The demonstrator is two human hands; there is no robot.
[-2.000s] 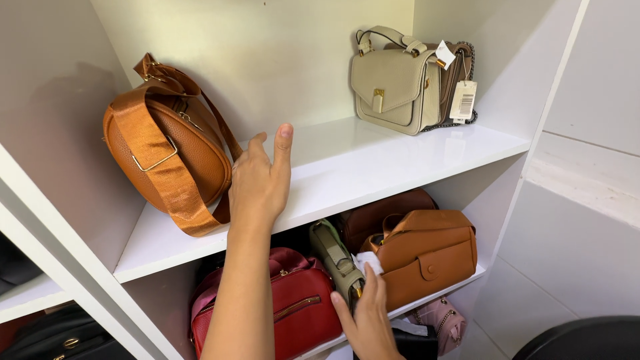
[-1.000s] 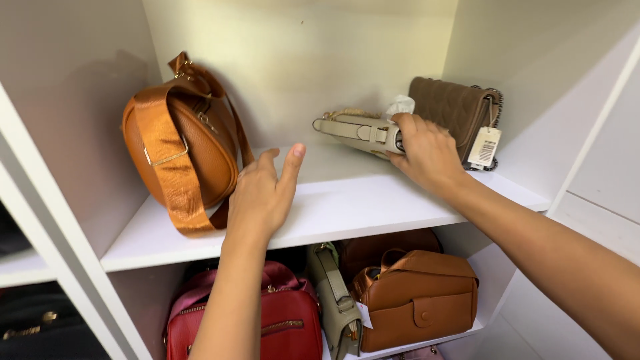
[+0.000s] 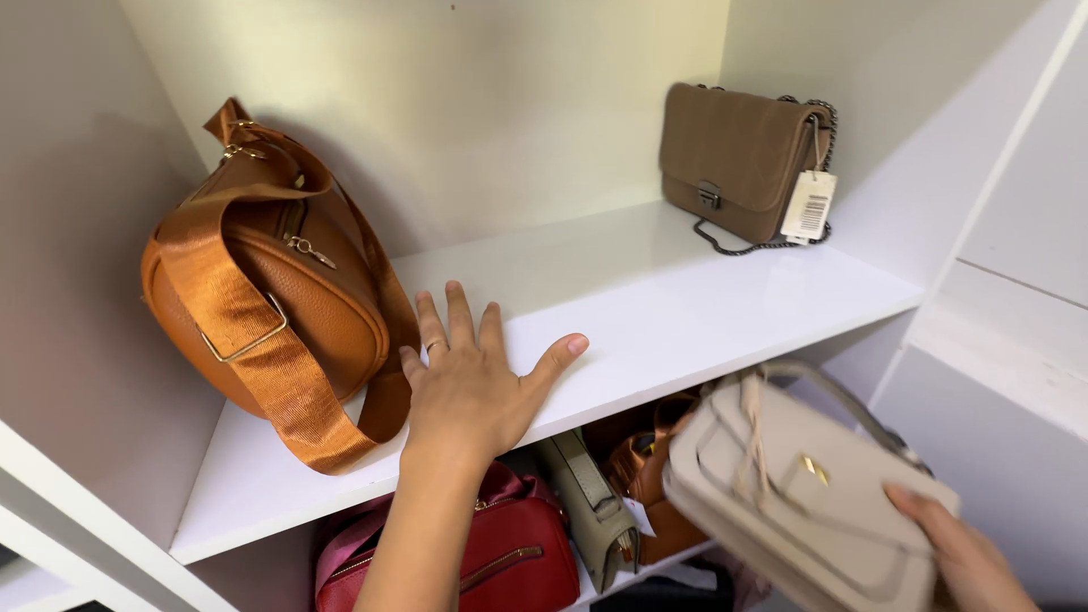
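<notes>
My right hand grips a beige flap handbag with a gold clasp, tilted and blurred, in front of the lower shelf at the right. My left hand is spread over the front of the upper shelf, holding nothing, beside a brown leather crossbody bag with a wide tan strap; whether it touches shelf or bag I cannot tell. At the back right of that shelf stands a taupe flap bag with a dark chain and a white tag.
On the lower shelf stand a red handbag, an olive-green bag and a brown bag, partly behind the beige one. White side panels and the upper shelf's front edge bound the space.
My right hand was at the lower shelf, then on the beige bag on the upper shelf; now it holds that bag off the shelf, lower right. The taupe bag now shows fully.
</notes>
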